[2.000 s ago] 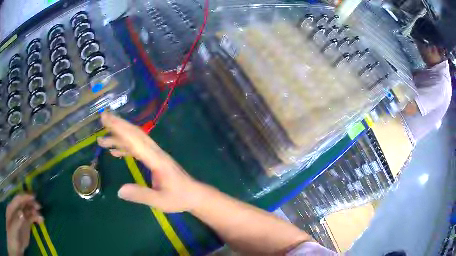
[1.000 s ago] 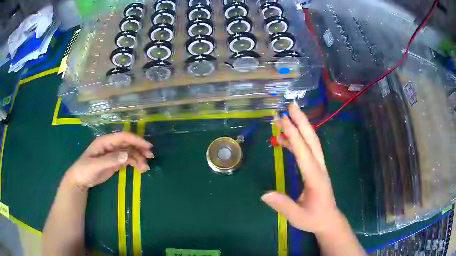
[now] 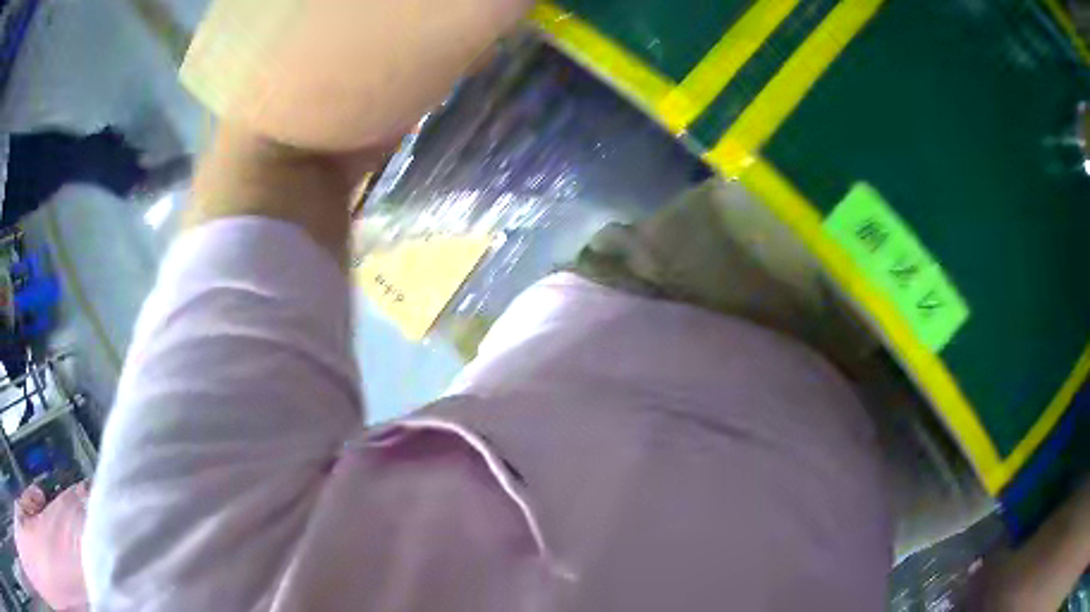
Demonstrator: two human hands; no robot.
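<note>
The green mat (image 3: 1016, 155) with yellow tape (image 3: 813, 239) lies at the upper right. A light-green label (image 3: 896, 265) with dark characters lies along its front edge. A small shiny thing (image 3: 1085, 155) is cut off at the right rim; I cannot tell what it is. My left arm, in a pale pink sleeve, fills the left side, and its blurred forearm runs out at the top. My left hand is not visible. Part of my right forearm shows in the lower right corner, and its hand is outside the picture.
My pink-clothed torso (image 3: 669, 454) fills the lower middle. Blurred clear trays (image 3: 478, 155) stand beyond the bench edge, with a tan cardboard sheet (image 3: 418, 281) bearing dark writing. Grey floor (image 3: 84, 251) lies at the left. Another person's pink sleeve (image 3: 54, 544) and hand show at the lower left.
The view has swung down and left to my torso and the bench's front edge. Both hands, the round gold piece and the filled component tray are no longer clearly in view.
</note>
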